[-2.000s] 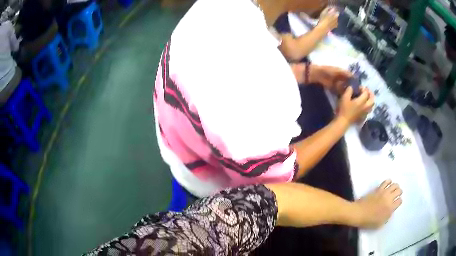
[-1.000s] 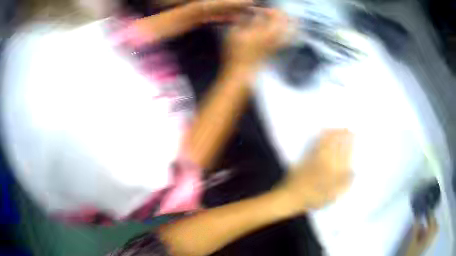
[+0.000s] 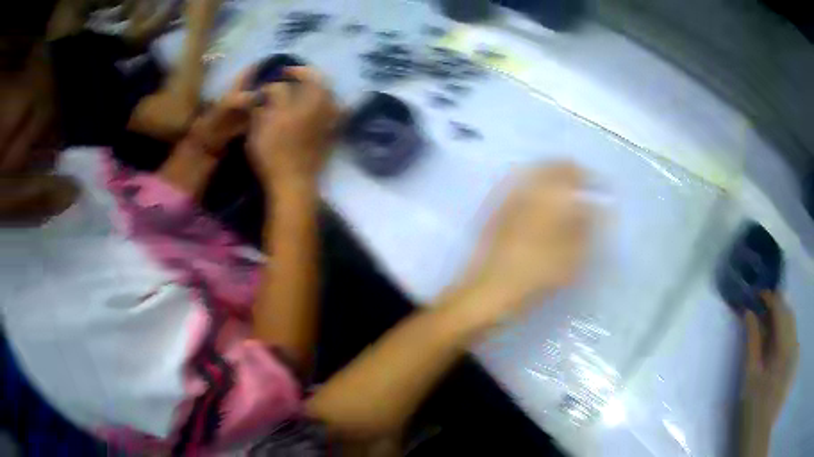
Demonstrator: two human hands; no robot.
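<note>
My left hand (image 3: 544, 232) is blurred, palm down over the white sheet (image 3: 625, 277) in the middle; its fingers cannot be made out and no part shows in it. My right hand (image 3: 772, 344), partly cut off at the lower right, has its fingers on the lower rim of a round dark plastic housing (image 3: 750, 263). The housing's round middle faces me. The fingertips are partly hidden at its edge.
A seated person (image 3: 98, 294) at left holds a dark part (image 3: 278, 70) in both hands. Another dark housing (image 3: 384, 134) stands near them, beside loose piles of star-shaped parts (image 3: 428, 64). Shiny film (image 3: 580, 366) lies at the front.
The view has swung right along the bench. My right hand and the housing now show more fully at the right. My left hand stays over the sheet.
</note>
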